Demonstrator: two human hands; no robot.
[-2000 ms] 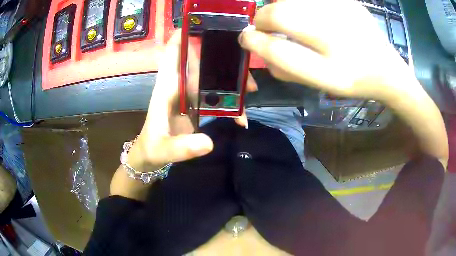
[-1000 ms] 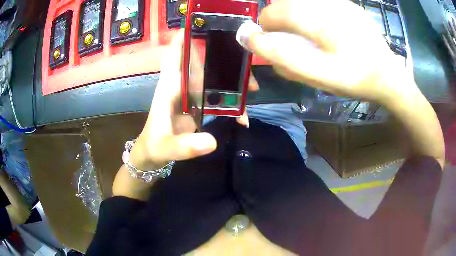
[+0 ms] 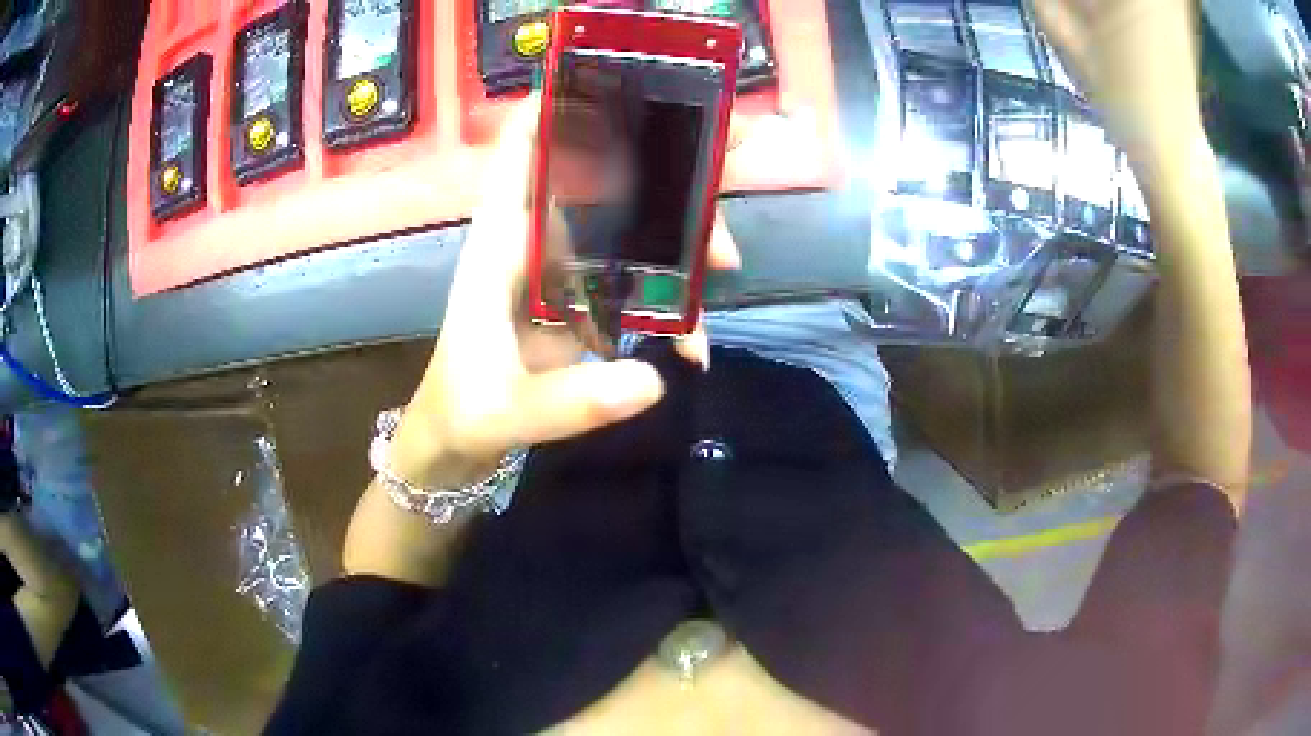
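My left hand [image 3: 496, 352] holds a red-framed phone unit [image 3: 633, 173] upright at top centre, its dark display facing me and a green strip at its lower end. A thin dark piece stands at the unit's lower left, by my left thumb; what it is I cannot tell clearly. My right hand [image 3: 1107, 58] is raised at the upper right, over the clear tray's side and away from the phone. It is cut off by the picture's top edge, so its fingers and anything in them are hidden.
An orange-red foam tray [image 3: 360, 230] with dark phone units in slots lies behind. A shiny clear blister tray [image 3: 920, 237] with dark pieces stands at right. Cardboard boxes [image 3: 1064, 417] are below the bench edge. Part of a neighbouring person shows at the lower left edge.
My right hand has left the phone's upper right corner and moved up and right, uncovering the blister tray. My left hand still holds the phone, its thumb slightly further right.
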